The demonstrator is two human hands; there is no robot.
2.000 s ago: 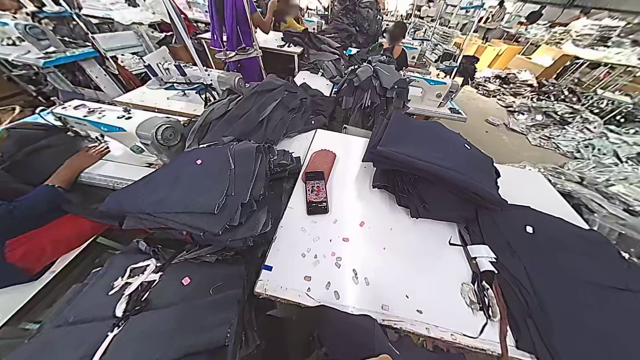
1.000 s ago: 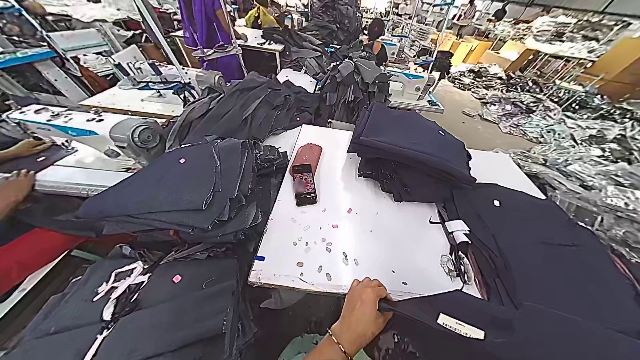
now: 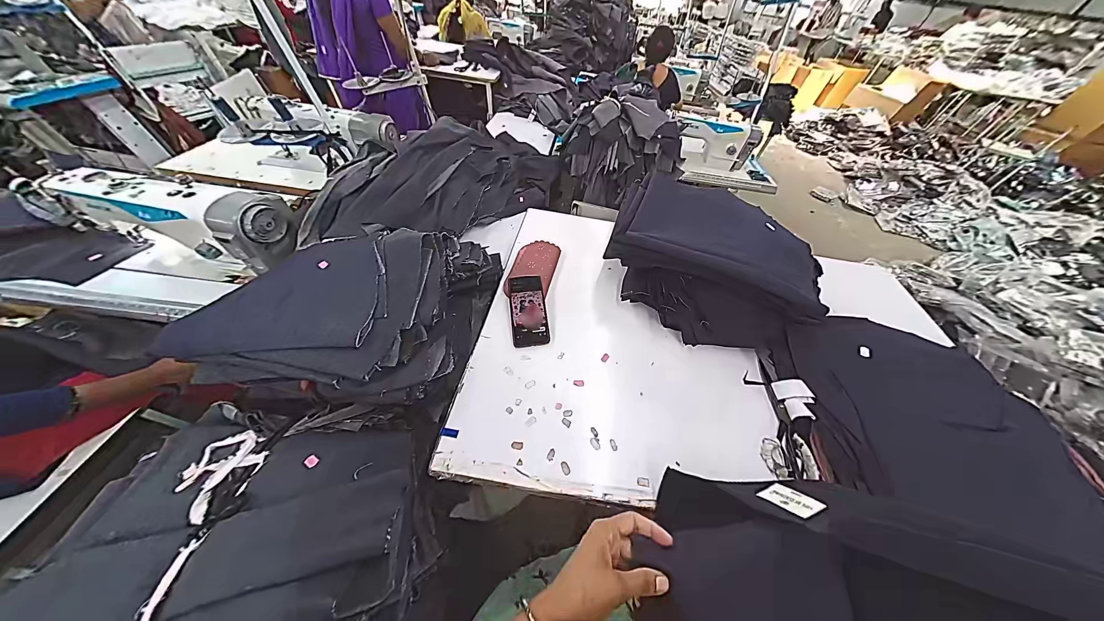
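My left hand (image 3: 604,565) comes in at the bottom centre, with thumb and forefinger at the left edge of a dark navy fabric piece (image 3: 759,552). This piece bears a white label (image 3: 791,499) with writing and extends out of view at the lower right. My right hand is not in view. Beyond lies a white table (image 3: 569,448) with small pale and reddish tags scattered on it. A phone (image 3: 529,312) rests partly on a red patterned case (image 3: 535,259). Folded dark fabric (image 3: 716,228) is stacked on the table's right, beside more dark fabric (image 3: 914,388).
Dark fabric stacks (image 3: 285,302) and a tied bundle (image 3: 345,509) stand on the left. Another person's hand (image 3: 172,373) touches the upper stack. Sewing machines (image 3: 164,207) stand behind. Heaps of bagged material (image 3: 975,198) lie at the right.
My left hand, out of view two seconds ago, was at the table's front edge one second ago and is now at the labelled fabric's edge. That fabric has moved left in front of the table.
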